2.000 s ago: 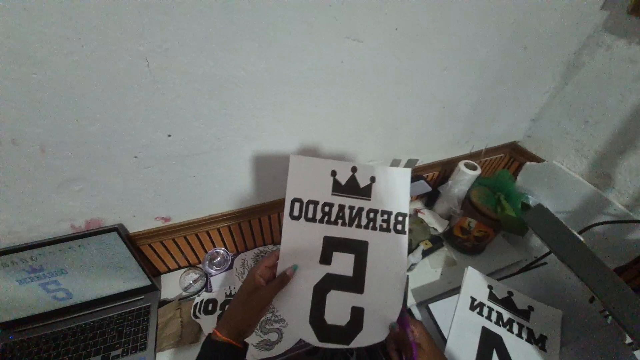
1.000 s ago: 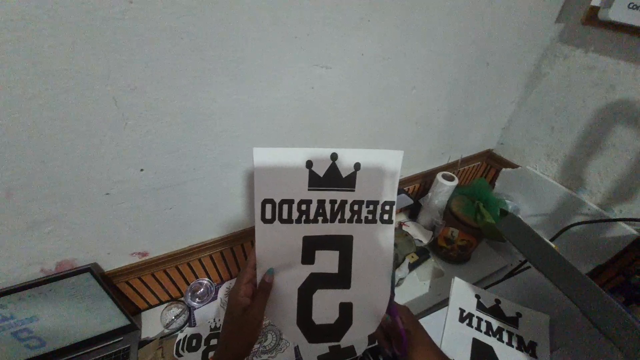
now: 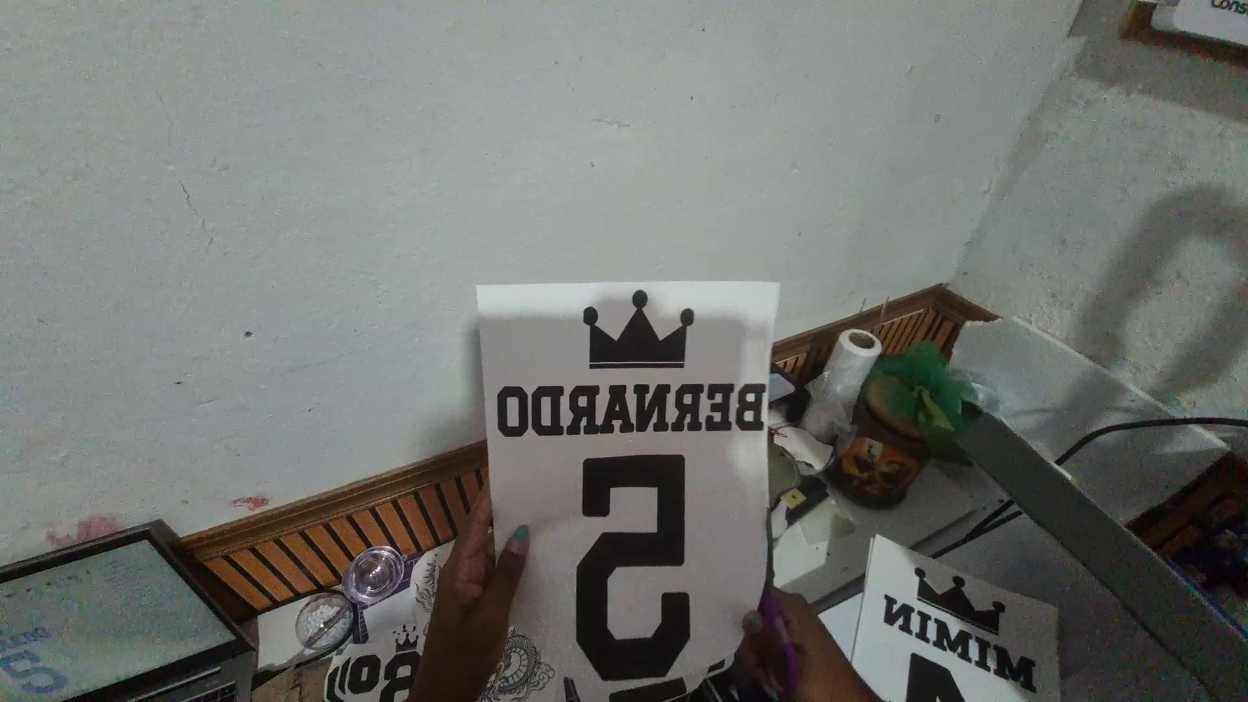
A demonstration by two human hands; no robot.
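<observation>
A white paper sheet [image 3: 546,507], printed in black with a crown, mirrored lettering and a large mirrored number, is held upright in front of me. My left hand [image 3: 483,585] grips its left edge, thumb on the printed face. At the lower right edge my right hand [image 3: 790,639] holds purple-handled scissors [image 3: 778,634]; their blades are mostly hidden, with a dark strip along the sheet's right edge. Further right lies a stack of similar printed sheets [image 3: 1024,614], also with a crown and mirrored lettering.
A laptop [image 3: 117,595] is at the lower left, beside small clear round containers [image 3: 325,622] and other printed sheets [image 3: 375,673]. Behind on the right stand a white roll [image 3: 853,361] and a decorated jar [image 3: 882,463] with green netting. A long grey panel [image 3: 1092,526] slants across the right.
The held sheet has turned from a slight tilt to nearly upright. My right hand with the scissors has come up along its right edge. The view has swung somewhat to the right.
</observation>
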